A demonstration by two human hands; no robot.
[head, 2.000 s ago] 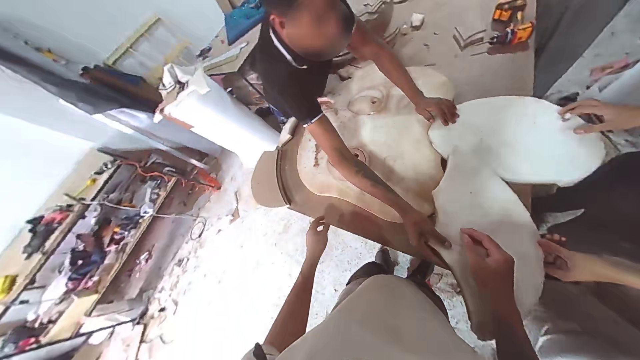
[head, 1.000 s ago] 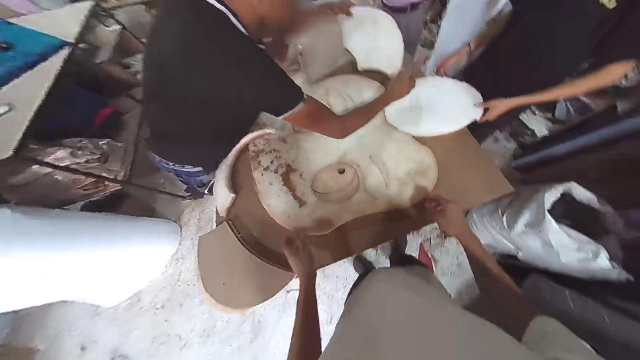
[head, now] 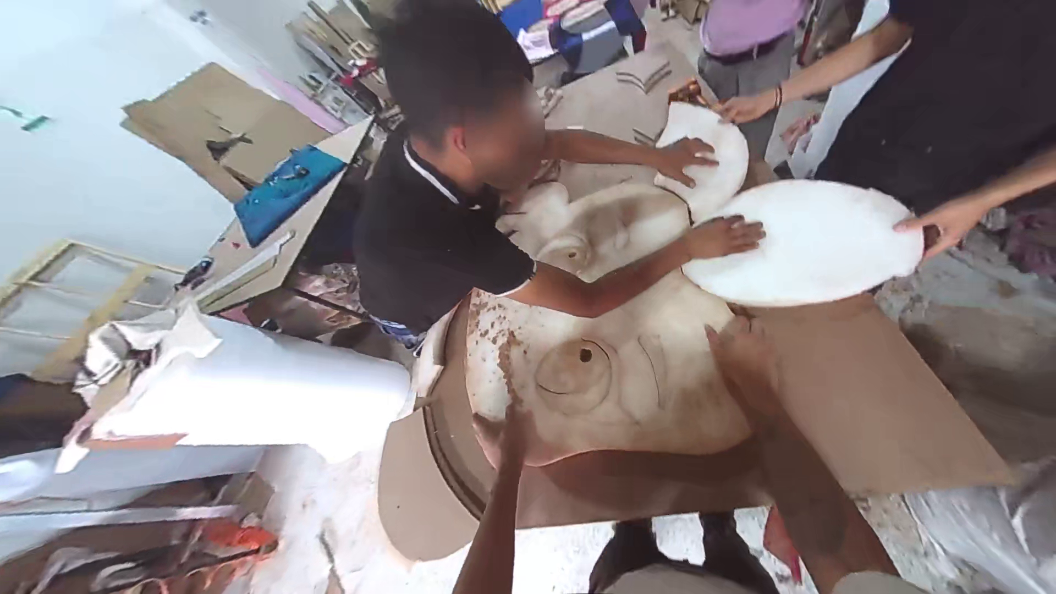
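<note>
A large carved, face-like foam form [head: 627, 396] with a round eye lies on a brown cardboard sheet [head: 883, 388]. My left hand [head: 503, 429] touches its near left edge, beside a rough, brown-flecked patch. On its right edge rests my right hand [head: 742, 346], close to a white oval panel [head: 808, 243]. A co-worker presses one palm on that oval and the other on a smaller white rounded panel [head: 709, 157]. Another person's hands grip the outer edges of both panels. How firmly my own fingers hold the form is hard to tell.
A large white roll [head: 272, 388] lies at the left. A curved cardboard piece [head: 421, 495] sticks out at the table's near left. The co-worker [head: 437, 206] leans over the far left side. Crumpled plastic sheeting [head: 973, 528] is at the lower right.
My right hand has moved from the form's near edge to its right edge. The co-worker's hand now lies flat on the oval panel. The view has shifted considerably.
</note>
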